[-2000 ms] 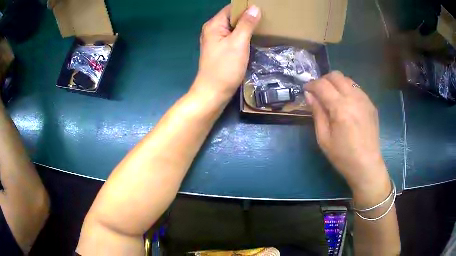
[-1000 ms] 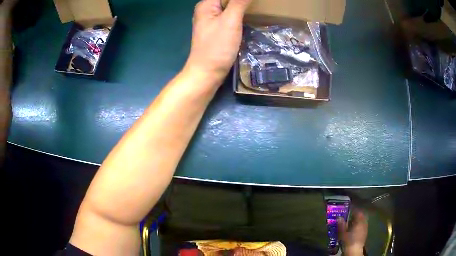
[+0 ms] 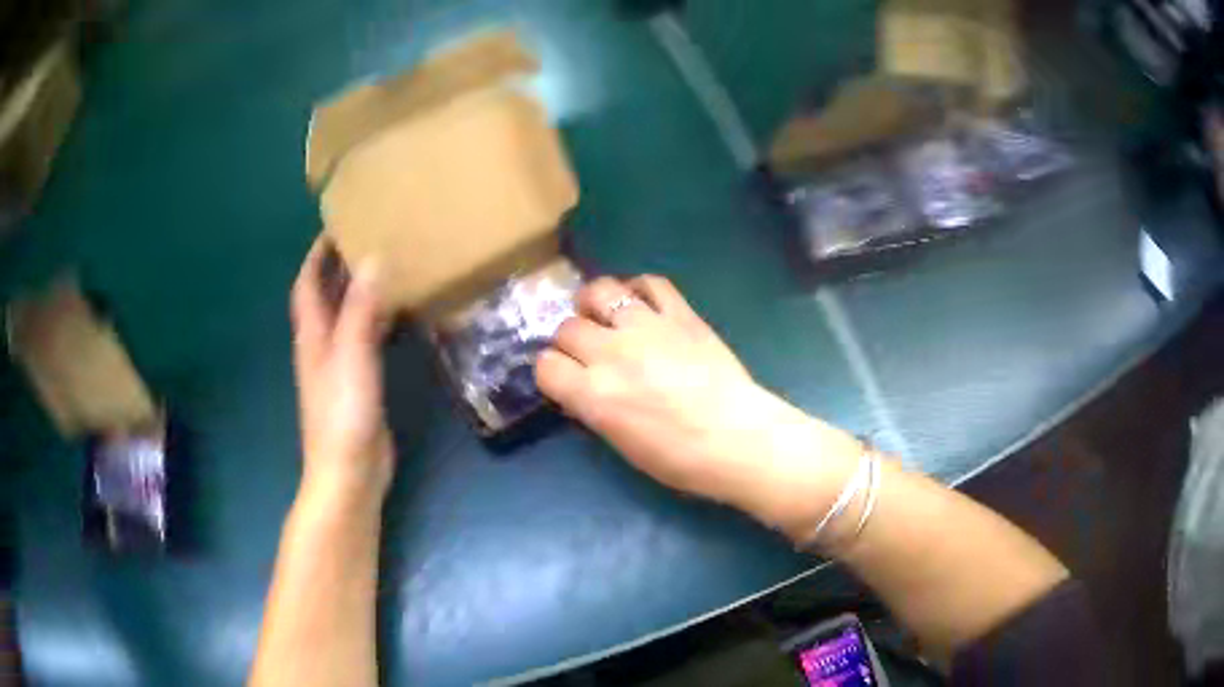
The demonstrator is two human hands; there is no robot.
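Observation:
An open packing box (image 3: 450, 201) with a brown lid stands tilted in the view on the dark green table, its lid up. Shiny clear bags (image 3: 503, 329) with dark contents lie in it; the picture is blurred, so single parts cannot be told. My left hand (image 3: 342, 362) holds the lid's left lower edge between thumb and fingers. My right hand (image 3: 658, 383) is at the box's right side, its bent fingertips on the bagged contents. Whether it grips anything is hidden.
Another open box with bags (image 3: 130, 477) is at the left. Open boxes with bagged parts (image 3: 926, 195) stand at the upper right, past the table seam. A lit smartphone (image 3: 835, 655) is below the table's curved edge (image 3: 752, 591). Part of a carton (image 3: 38, 121) shows at upper left.
The view has turned and shifted right. My right hand has moved from the smartphone to the box's contents. My left hand still holds the lid. The power adapter no longer shows clearly.

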